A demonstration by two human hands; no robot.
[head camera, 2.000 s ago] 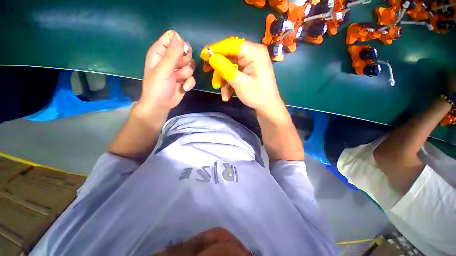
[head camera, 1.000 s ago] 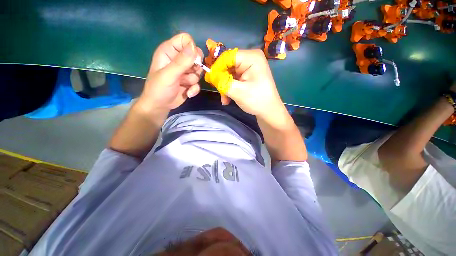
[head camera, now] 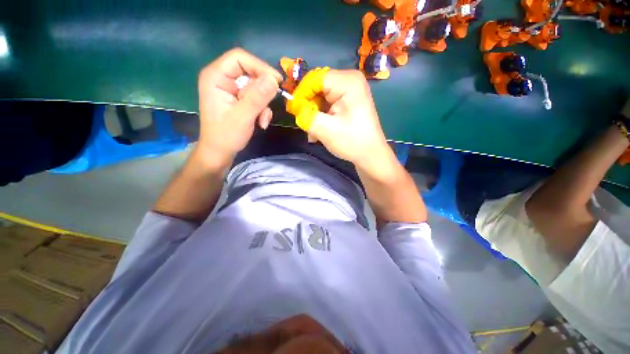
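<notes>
My left hand (head camera: 235, 104) is at the table's front edge, with a small white part (head camera: 242, 81) held loose in its curled fingers. Its thumb and fingertip meet at a thin pale tail (head camera: 285, 94) between the hands. My right hand (head camera: 335, 104), with yellow finger cots on thumb and fingers, grips the other end of this tail. An orange unit (head camera: 289, 68) with a dark round part shows just beyond the right fingertips. Its lower part is hidden by the fingers.
Several orange-and-black units with grey-white tails lie on the dark-green table (head camera: 138, 41) at the far right. Another person's arm (head camera: 577, 180) reaches in at the right. Cardboard (head camera: 48, 276) lies on the floor at the lower left. Blue stools show below the table edge.
The hands have come together since the earliest frame, and the left fingertips now meet the tail. The orange unit shows more beyond the right fingers. The white part shows deeper in the left hand.
</notes>
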